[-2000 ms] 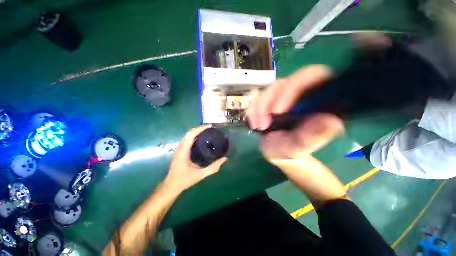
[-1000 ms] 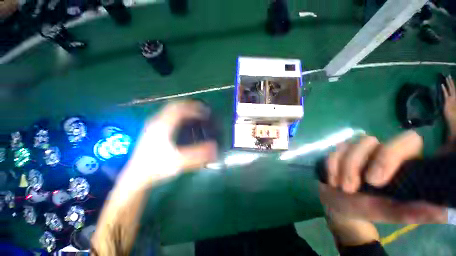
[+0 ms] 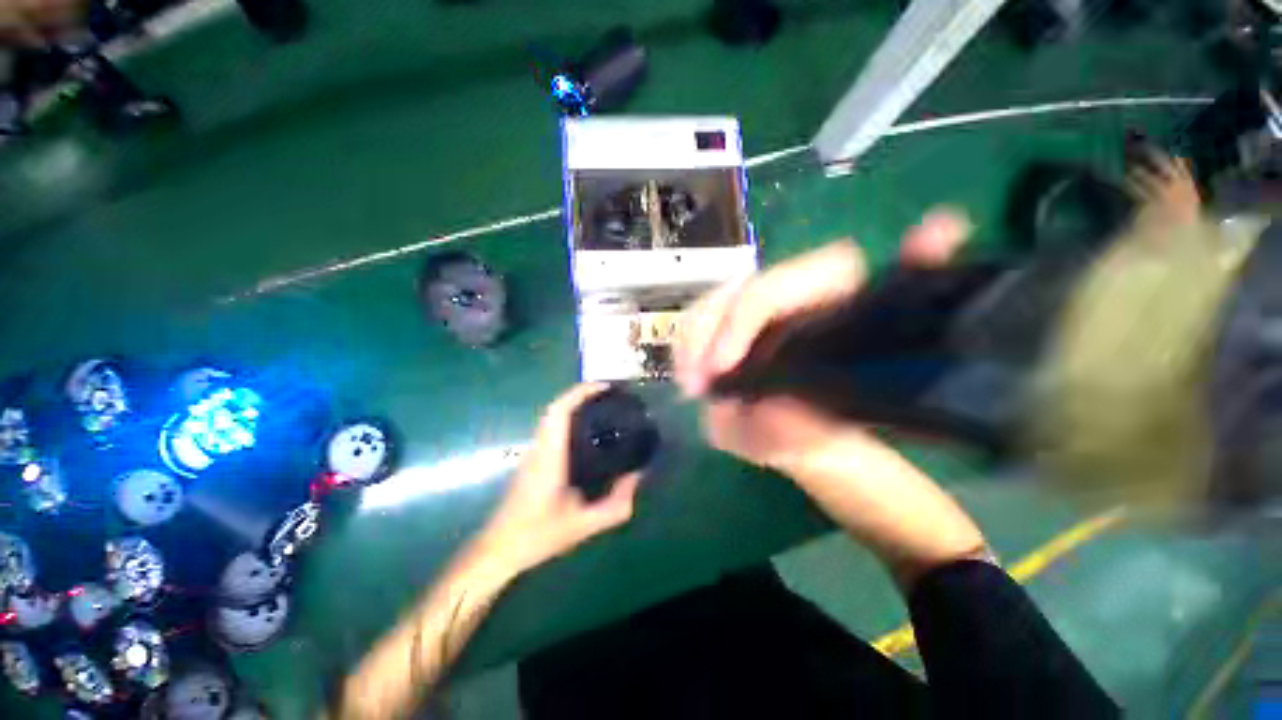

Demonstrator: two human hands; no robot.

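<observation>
My left hand (image 3: 541, 492) holds a black cylindrical housing (image 3: 613, 443), its round end facing up, just below the screw feeder. My right hand (image 3: 773, 345) grips the black electric screwdriver (image 3: 914, 352), which is large and blurred, with a yellowish band towards its rear. Its front end is by my right fingertips, near the front ledge of the white and blue screw feeder (image 3: 661, 267). The fingers partly cover that ledge. The tip is blurred, and I cannot tell whether it touches anything. No screw can be made out.
A dark grey housing part (image 3: 465, 298) lies left of the feeder. LED assemblies (image 3: 137, 568) and grey round caps (image 3: 359, 452) cluster at left; one assembly (image 3: 211, 425) glows blue. A dark cylinder (image 3: 613, 73) lies behind the feeder. A slanted metal post (image 3: 907, 85) stands behind right. Another person's hand (image 3: 1164, 183) shows at right.
Since one second ago, my right hand and the screwdriver have come left to the feeder's front. My left hand has brought the housing below the feeder. The camera view has shifted.
</observation>
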